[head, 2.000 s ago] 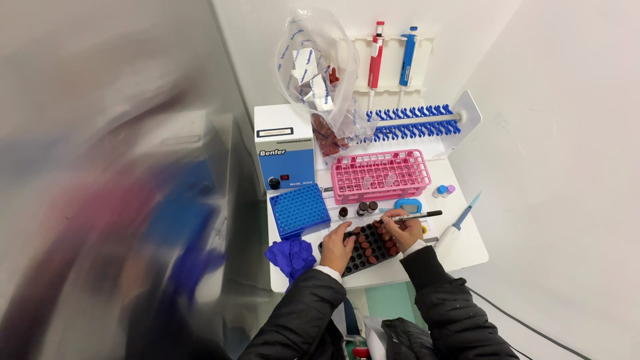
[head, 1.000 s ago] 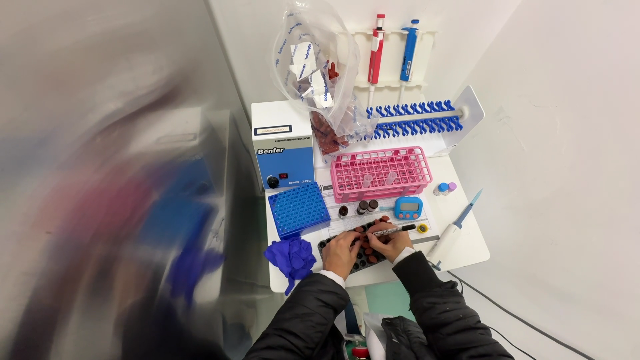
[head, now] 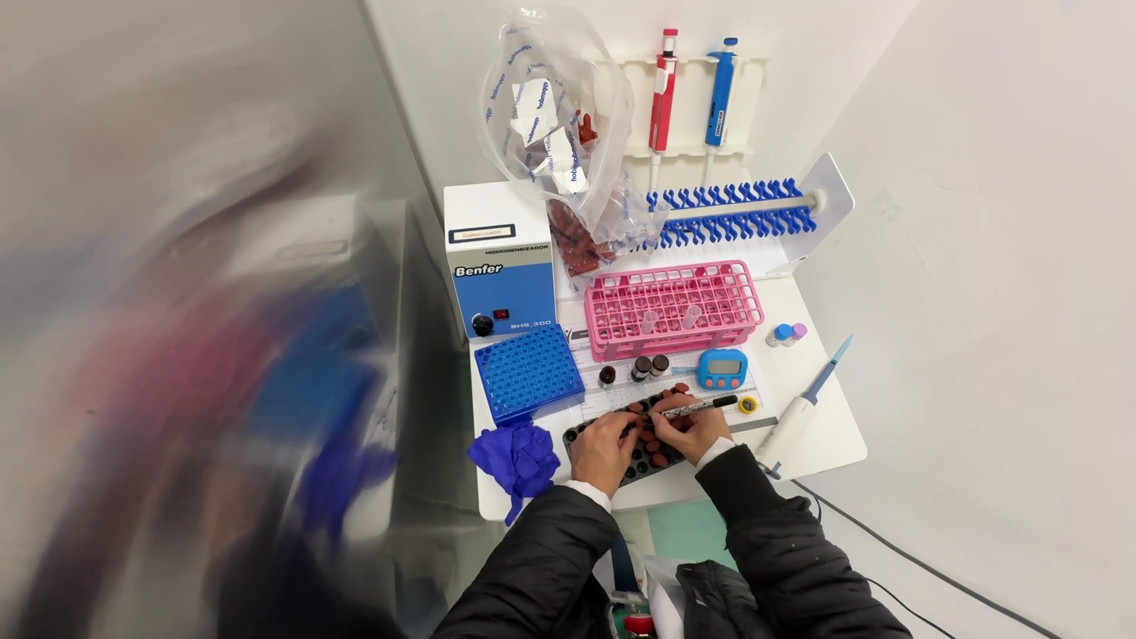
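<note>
On the table's front part lies a black rack with several red-brown capped tubes in its right half. My right hand grips a black marker pen, its dark end pointing right. My left hand rests over the rack's left half, fingertips close together near the pen's other end; whether they pinch a tube cannot be told. Behind the rack stand small dark bottles and a blue digital timer. A small yellow-rimmed item lies right of the rack.
A pink tube rack stands behind the bottles. At left are a blue rack, a crumpled blue glove and a homogenizer. A pipette lies at right. Behind are a plastic bag and a tube rotator.
Two seconds ago the pen extended right above the timer's lower edge; it now sits lower, below the timer. The timer, partly covered then, is in full view. My hands are still at the black rack.
</note>
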